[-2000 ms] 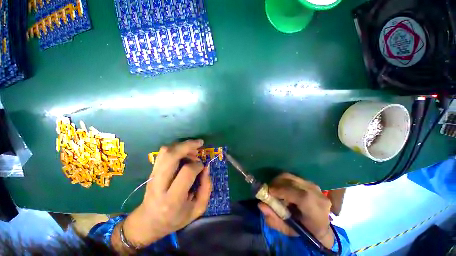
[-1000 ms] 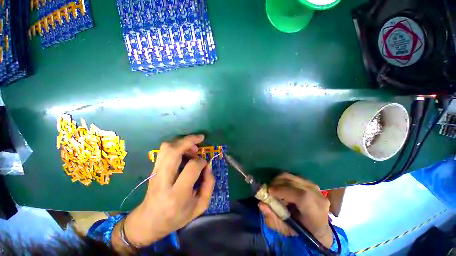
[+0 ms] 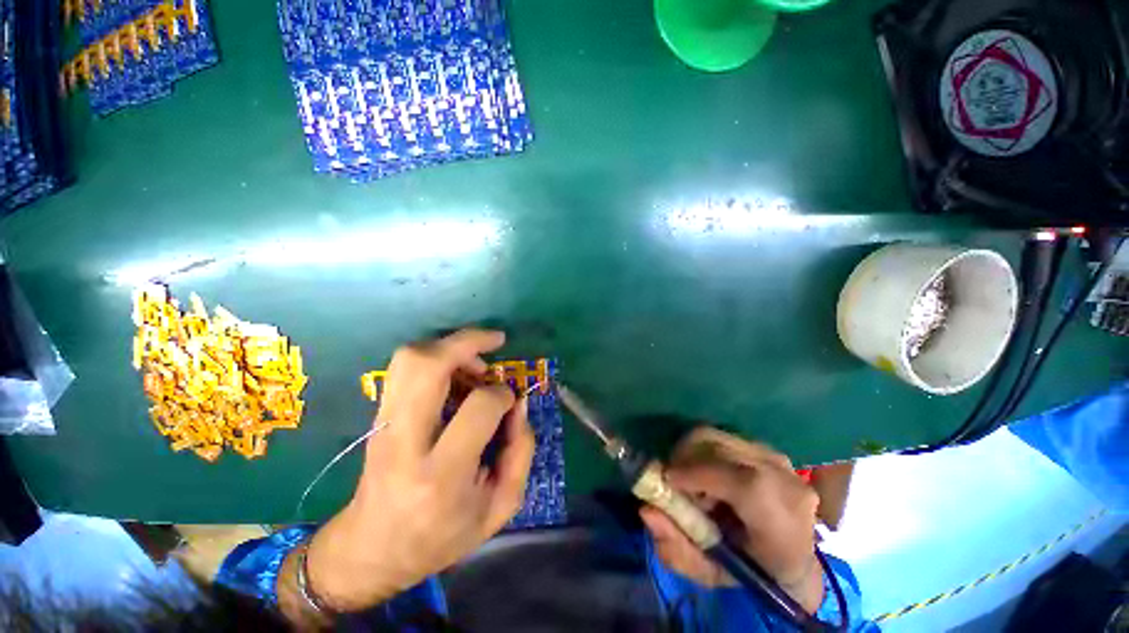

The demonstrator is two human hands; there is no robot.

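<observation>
A blue PCB panel (image 3: 542, 476) lies at the bench edge before me, with yellow-orange pieces (image 3: 520, 370) along its far edge. My left hand (image 3: 440, 458) rests over the panel's left part, fingers bent, and holds thin solder wire (image 3: 332, 463), whose tail curves out to the left. The wire's front end shows near the panel's upper right corner. My right hand (image 3: 743, 507) grips the tan handle of the soldering iron (image 3: 672, 505). Its tip points up-left, at or very near the end piece; contact cannot be told. A pile of loose yellow-orange pieces (image 3: 220, 377) lies left.
A stack of bare PCB panels (image 3: 402, 93) lies far centre, soldered panels (image 3: 142, 56) far left. A green spool (image 3: 716, 31) and a black fan (image 3: 1009, 105) stand at the back. An off-white pot (image 3: 885, 315) with silvery scraps lies right, beside black cables (image 3: 1015, 359).
The whole view has shifted slightly. My left fingertips have moved a little over the panel. Both hands keep their holds, and the iron tip stays by the panel's upper right corner.
</observation>
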